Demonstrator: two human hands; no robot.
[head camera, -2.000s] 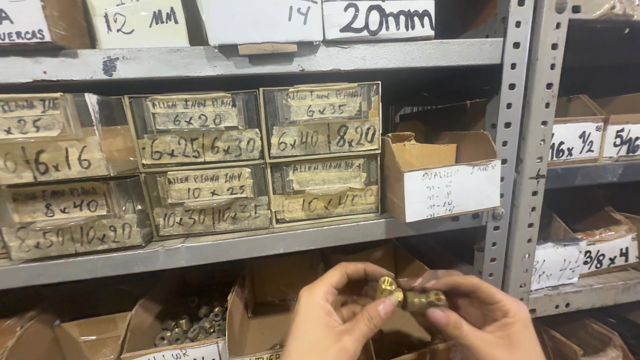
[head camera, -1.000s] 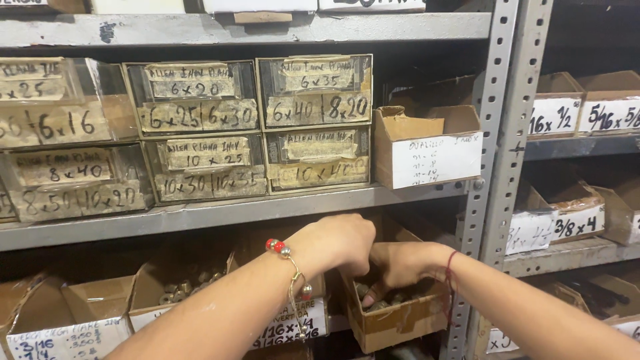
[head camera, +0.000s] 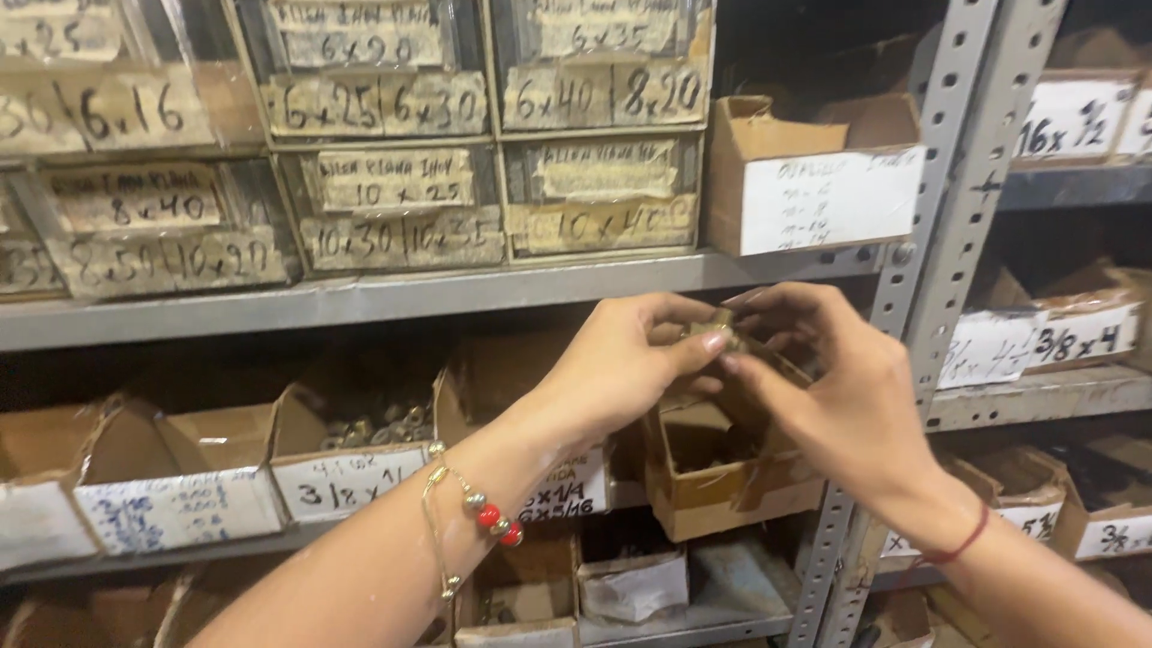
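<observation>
Small brass-coloured metal fittings (head camera: 715, 331) are pinched between the thumb and fingers of my left hand (head camera: 634, 355), which wears a beaded bracelet at the wrist. Close on their right, my right hand (head camera: 823, 369) has its thumb and fingertips curled toward the same parts; whether it grips one is unclear. Both hands are just above an open cardboard bin (head camera: 733, 499) that juts from the shelf, its contents dark and partly hidden by my hands.
A grey metal shelf edge (head camera: 405, 297) runs behind my hands, with labelled small-parts drawers (head camera: 405, 243) above. A white-fronted cardboard box (head camera: 828, 202) overhangs it. Left is a bin of metal parts (head camera: 382, 427); a perforated upright (head camera: 945, 189) stands right.
Both hands were down in the cardboard bin a second ago; they are now raised above it, with brass-coloured fittings at the fingertips. The view has moved closer to the shelves.
</observation>
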